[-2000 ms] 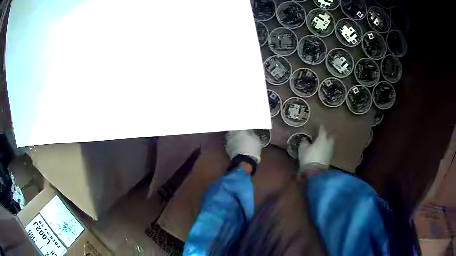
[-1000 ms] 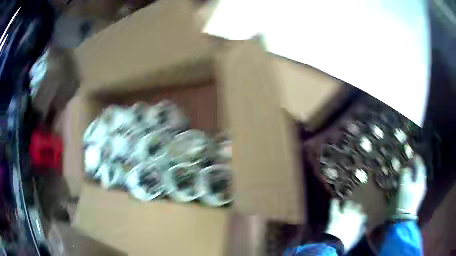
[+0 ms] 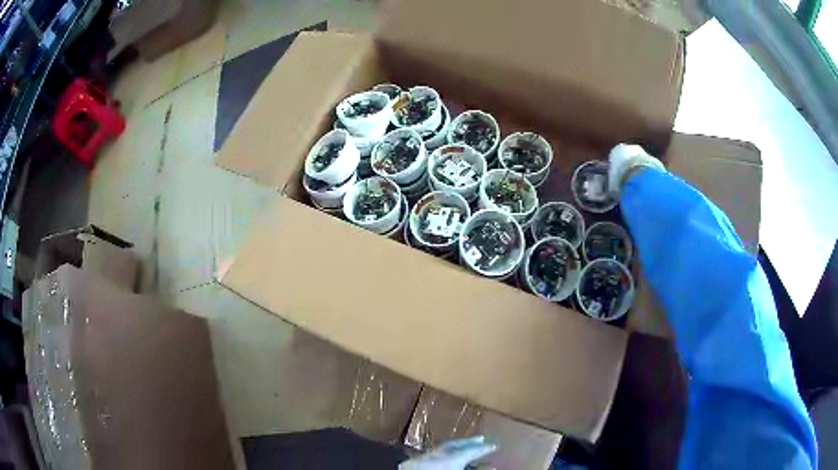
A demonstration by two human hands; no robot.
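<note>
The light-brown transfer carton [image 3: 441,317] stands open with its flaps spread. Filled clear round tubs [image 3: 492,243] with dark and whitish bits are heaped in it, stacked higher at the left. My right hand [image 3: 634,163], in a white glove, is at the carton's right side with its fingers on the right rim of a tub [image 3: 594,185]; the far fingers are hidden. My left hand [image 3: 450,455], gloved, is at the bottom edge, blurred and partly cut off, below the near flap. No tub shows in it.
A white sheet [image 3: 758,138] lies at the right behind the carton. Closed taped cartons [image 3: 147,376] stand at the lower left, and more taped cartons [image 3: 390,404] show below the near flap. A red stool-like object [image 3: 87,119] is on the pale floor at upper left.
The view has swung left from the master carton of neatly rowed tubs to the transfer carton. My right hand has moved to a tub in it. My left hand is now at the bottom edge.
</note>
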